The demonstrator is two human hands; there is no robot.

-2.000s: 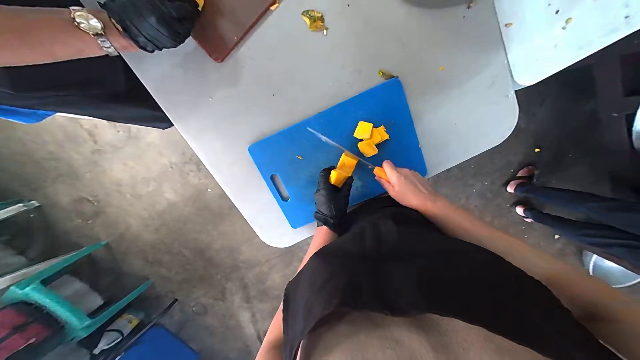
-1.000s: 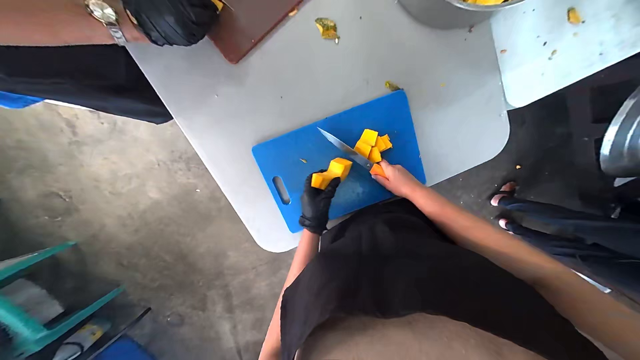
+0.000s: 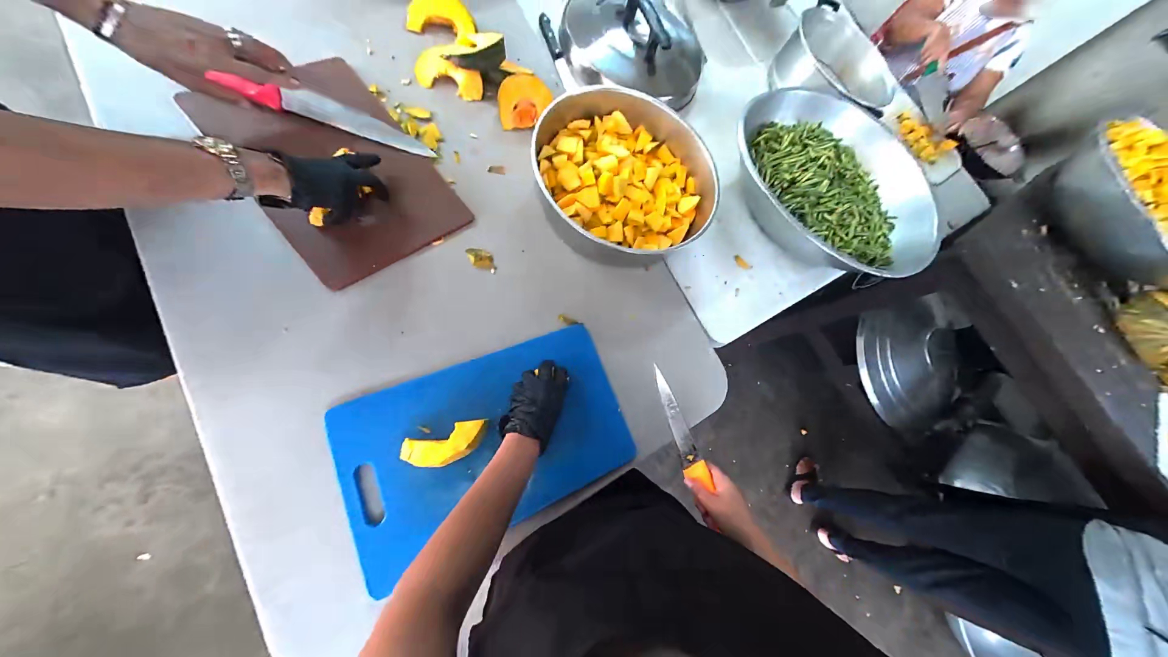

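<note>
My left hand (image 3: 537,401), in a black glove, is down on the right part of the blue cutting board (image 3: 365,429). A little yellow-orange shows at its fingertips; the pumpkin pieces under it are mostly hidden. A curved pumpkin slice (image 3: 444,444) lies on the board to the left of that hand. My right hand (image 3: 721,500), bare, grips the orange handle of a kitchen knife (image 3: 676,415), its blade pointing up and away past the board's right side, near the table's rounded corner.
Beyond the board stands a metal pot (image 3: 584,242) of cubed pumpkin, beside a basin (image 3: 917,246) of cut green beans. At left, a co-worker's gloved hand (image 3: 333,187) holds pumpkin on a brown board (image 3: 333,260); their other hand holds a red-handled knife (image 3: 351,119). Another person's legs (image 3: 922,538) are at right.
The knife in my right hand has moved off the board to the right. My left hand has moved right and let go of the pumpkin slice it held. The view has shifted, showing more of the far side.
</note>
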